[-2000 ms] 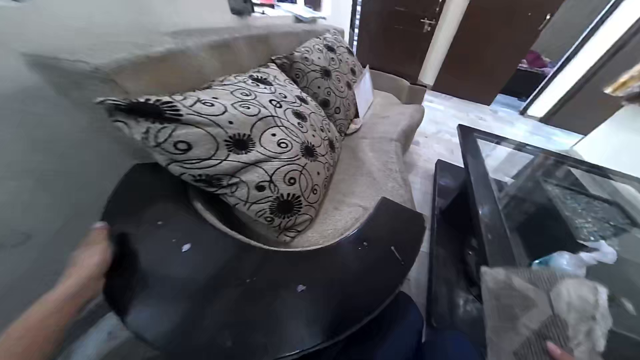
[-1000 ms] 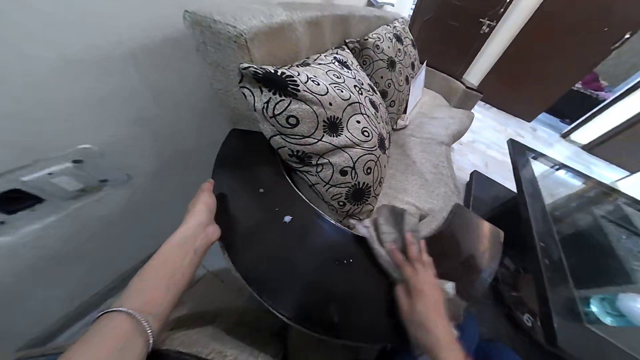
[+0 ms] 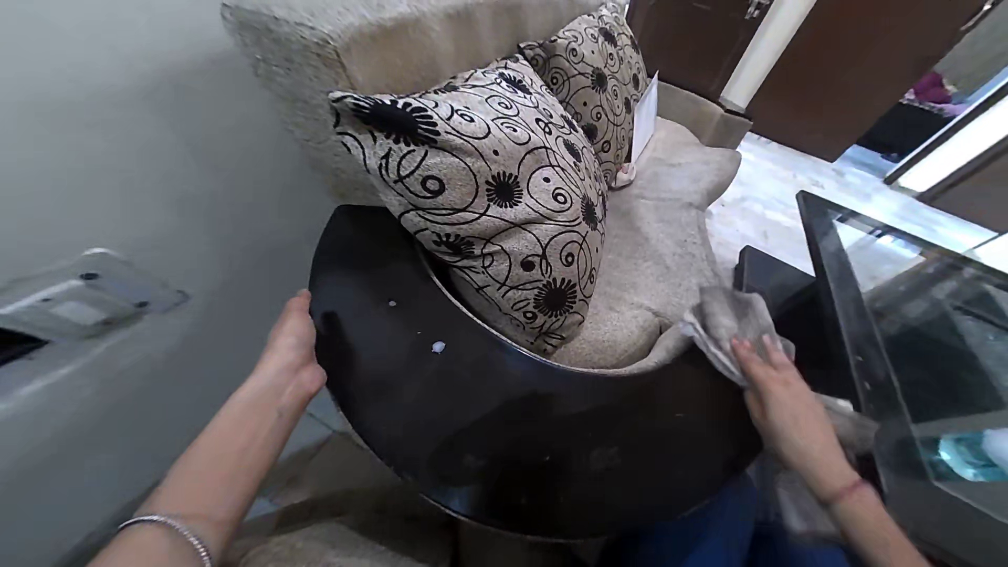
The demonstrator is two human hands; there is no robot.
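A dark, glossy curved wooden armrest panel [image 3: 504, 425] bends around the end of a beige sofa seat [image 3: 661, 228]. Against its left outer edge rests my left hand [image 3: 295, 346], with no object seen in it. At the panel's right end, my right hand [image 3: 780, 394] presses on a crumpled grey-beige cloth [image 3: 728, 327], part of which hangs below the palm. A small white speck [image 3: 438, 346] lies on the panel's left part, with a tinier one near it. The patterned cushion [image 3: 504, 189] leans just inside the curve.
A second patterned cushion [image 3: 594, 79] and a white sheet [image 3: 644, 118] stand farther along the sofa. On the right is a glass-topped table [image 3: 913, 315] with a dark frame, a teal item [image 3: 972, 457] by it. A wall socket plate [image 3: 75, 303] is at left.
My right hand and the cloth have moved right along the panel, from near its inner curve to its right end. Two seconds ago the cloth was over by the glass table. My left hand stays at the left edge.
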